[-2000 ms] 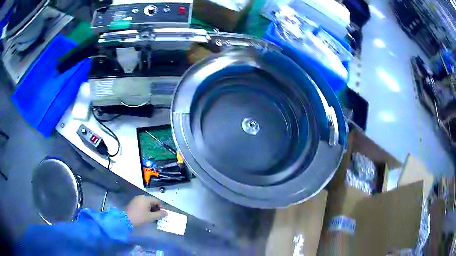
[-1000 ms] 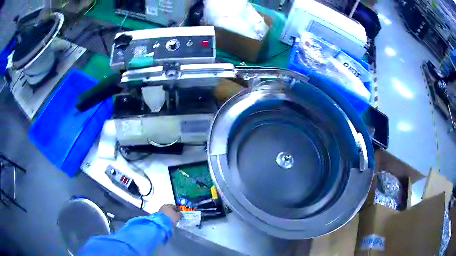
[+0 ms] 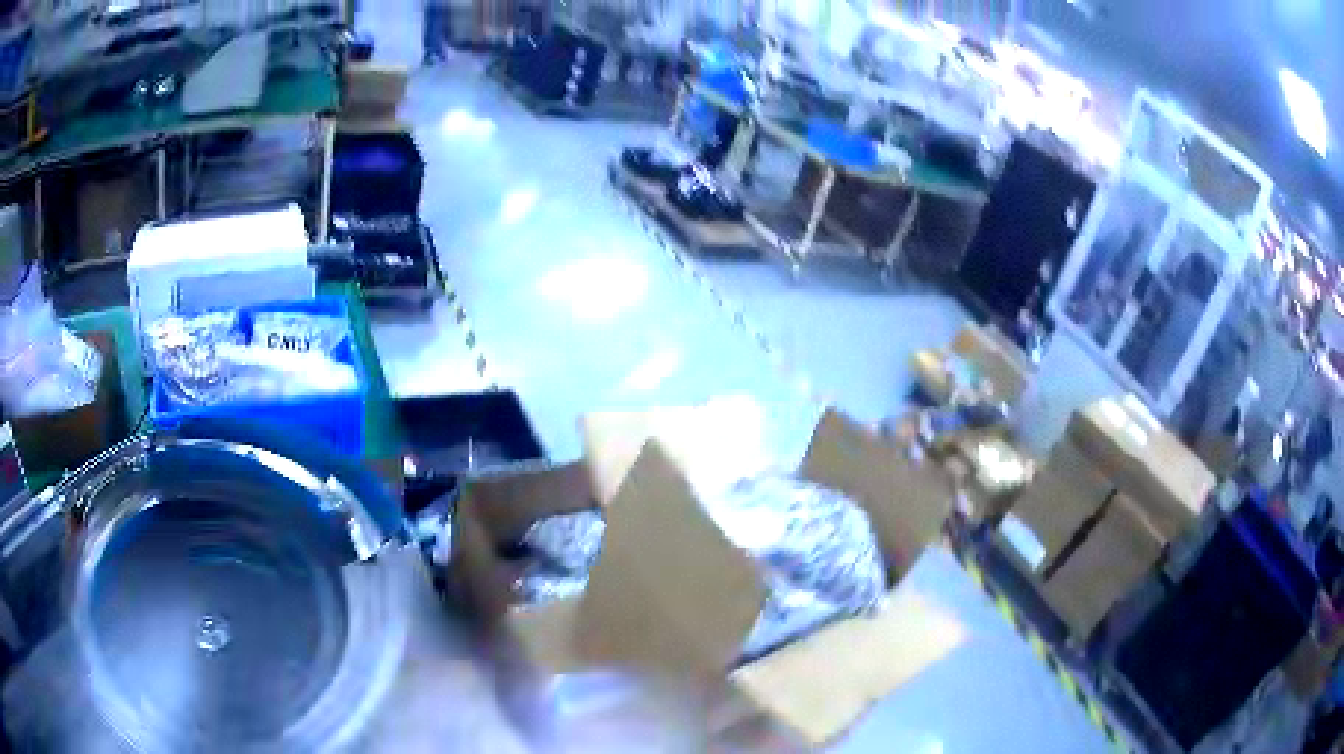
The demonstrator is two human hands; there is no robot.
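Observation:
Neither of my hands is in the picture. The silver rim of the vibratory feeder bowl (image 3: pixel 376 626) is at the lower left, cut off by the edge, with a round nut in its dark centre. Right of it stands an open carton (image 3: pixel 671 552) with raised flaps. Shiny bagged components (image 3: pixel 811 545) fill its right part, and more bags show on its left side. The view is blurred, most strongly along the bottom.
A blue bin (image 3: pixel 258 413) with clear bags stands behind the bowl, by a white box (image 3: pixel 221 258). A black tray (image 3: pixel 472 427) lies behind the carton. Closed cartons (image 3: pixel 1113 501) and a dark blue bin (image 3: pixel 1216 619) are at right, beyond yellow-black tape. Benches stand farther back.
The view has swung right and up. The bowl has shifted to the lower left and the carton towards the middle. My left hand, earlier with a white slip at the tool tray, has left the picture.

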